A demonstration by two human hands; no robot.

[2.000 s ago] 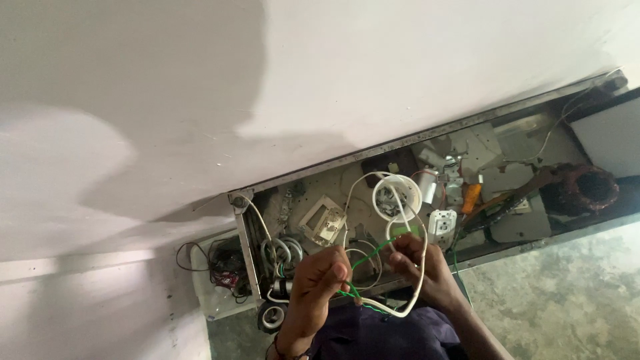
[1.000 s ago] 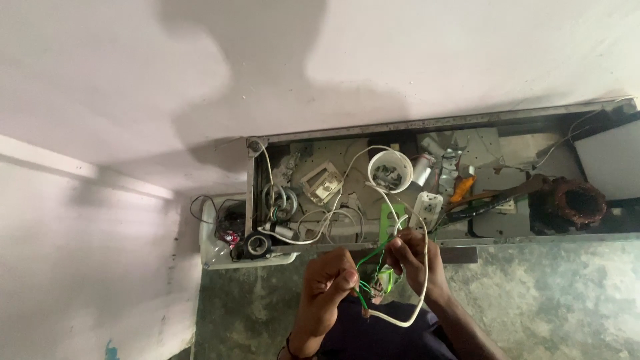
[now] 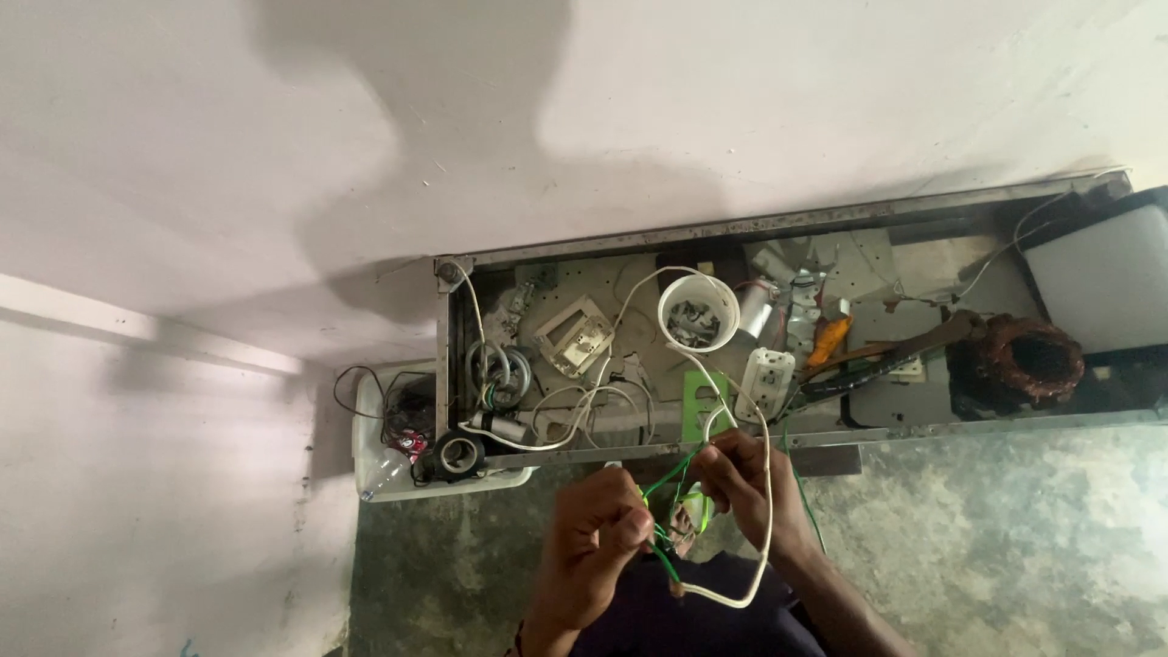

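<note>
My left hand, at the lower middle, pinches a green wire between thumb and fingers. To its right, my right hand grips the green wire and a white cable near the frame's front edge. The white cable loops down beside my right wrist and meets the green wire at a brownish end below my hands. Another stretch of white cable runs up from my right hand toward a white plastic tub holding small metal parts. The fingertips of my right hand are partly hidden.
A metal-framed table against the wall bears a white socket board, a green plate, a switch frame, black tape, an orange-handled tool and a copper winding coil. A plastic bin stands at left.
The view has shifted, showing more floor below the table. My hands stay on the green wire and white cable, and now sit in front of the table's near edge rather than over its contents.
</note>
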